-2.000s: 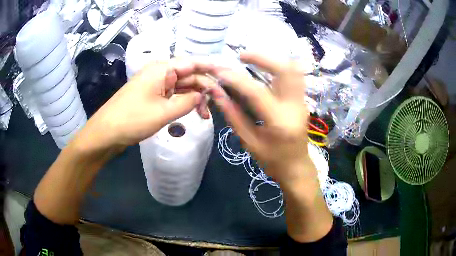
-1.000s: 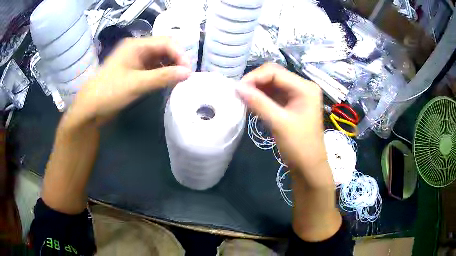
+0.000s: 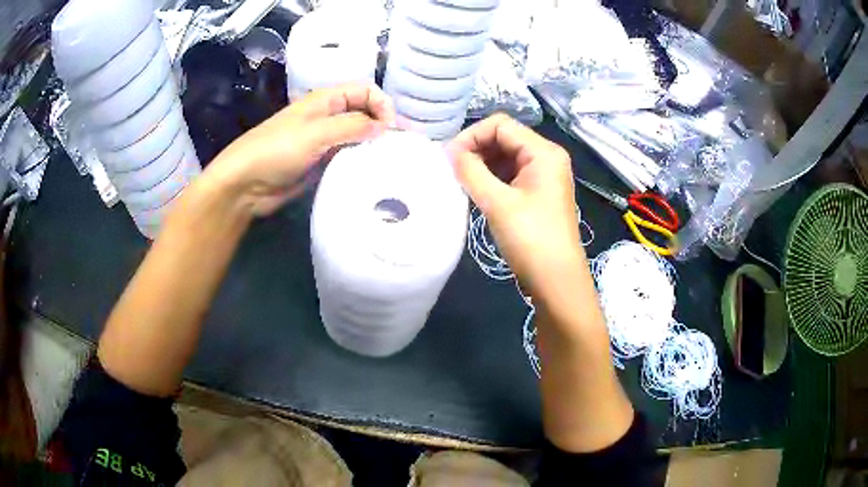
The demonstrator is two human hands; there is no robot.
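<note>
A smooth white housing (image 3: pixel 385 285), nested in a short stack, stands in front of me with a dark central hole facing up. My left hand (image 3: pixel 319 133) is at its back left edge, thumb and forefinger pinched. My right hand (image 3: pixel 519 181) is at its back right edge, also pinched. The thin pale ring between the fingertips is barely visible, and a faint arc shows on the housing's top. Loose pale loops (image 3: pixel 487 249) lie right of the housing, partly hidden behind my right forearm. Two denser coils, one large (image 3: pixel 636 297) and one small (image 3: pixel 681 366), lie further right.
Tall ribbed white stacks stand at back left (image 3: pixel 128 114) and back centre (image 3: pixel 438 67), with another housing (image 3: pixel 331 59) between them. Black glossy objects (image 3: pixel 224 90) lie behind. Scissors (image 3: pixel 651 224), plastic bags (image 3: pixel 714 171), a dark-faced object (image 3: pixel 754 321) and a green fan (image 3: pixel 842 271) are right.
From two seconds ago, my hands have moved apart from above the housing to its back edges. Since one second ago, my left hand has moved right and my right hand slightly left.
</note>
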